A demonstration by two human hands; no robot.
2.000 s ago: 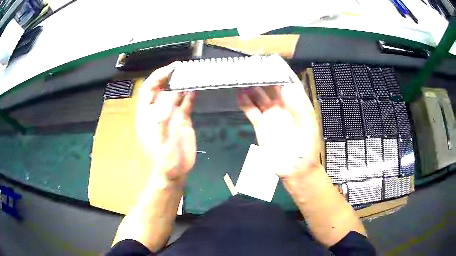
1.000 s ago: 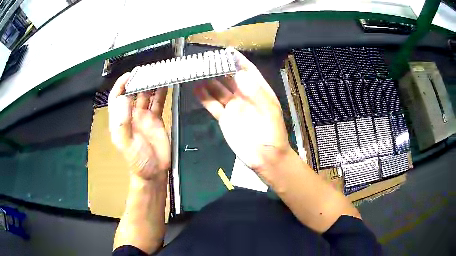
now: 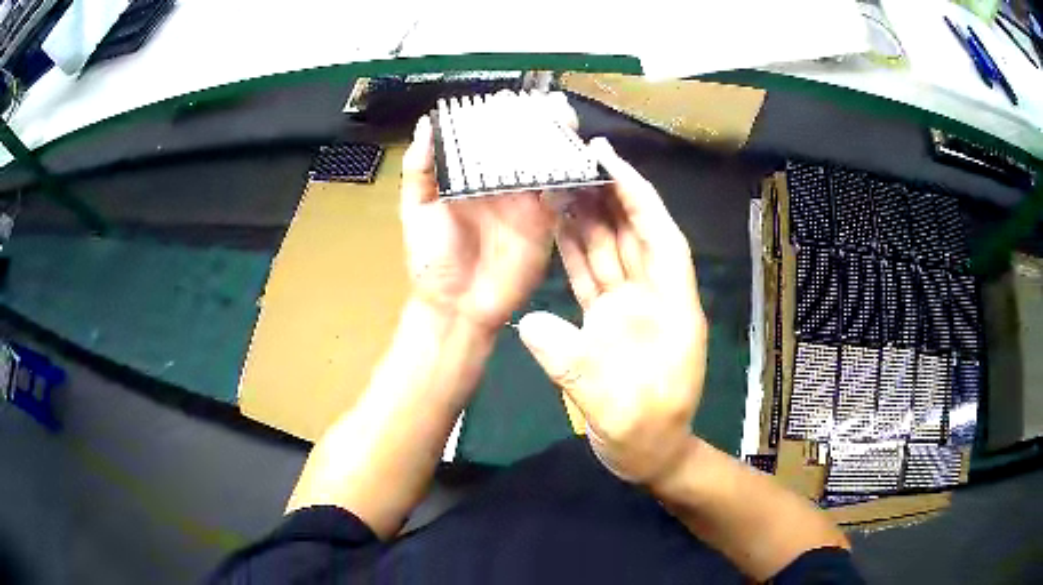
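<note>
One LED board is held up in front of me, seen at a slant, with rows of white pegs upward. My left hand holds it at its left edge and from below. My right hand is palm up with fingers spread, its fingertips at the board's right edge; whether they grip it is hard to tell. Laid-out boards lie in rows at the right. A cardboard sheet lies at the left with one small dark board on its far edge.
A raised white worktop with a green edge crosses the far side, with blue pens at right. Cardboard lies below it. A brown box stands at the far right, and a blue object at the far left.
The held board has turned from a long, edge-on view to a shorter, slanted one. My left hand has moved inward beneath it. My right hand has opened lower down. The view has shifted.
</note>
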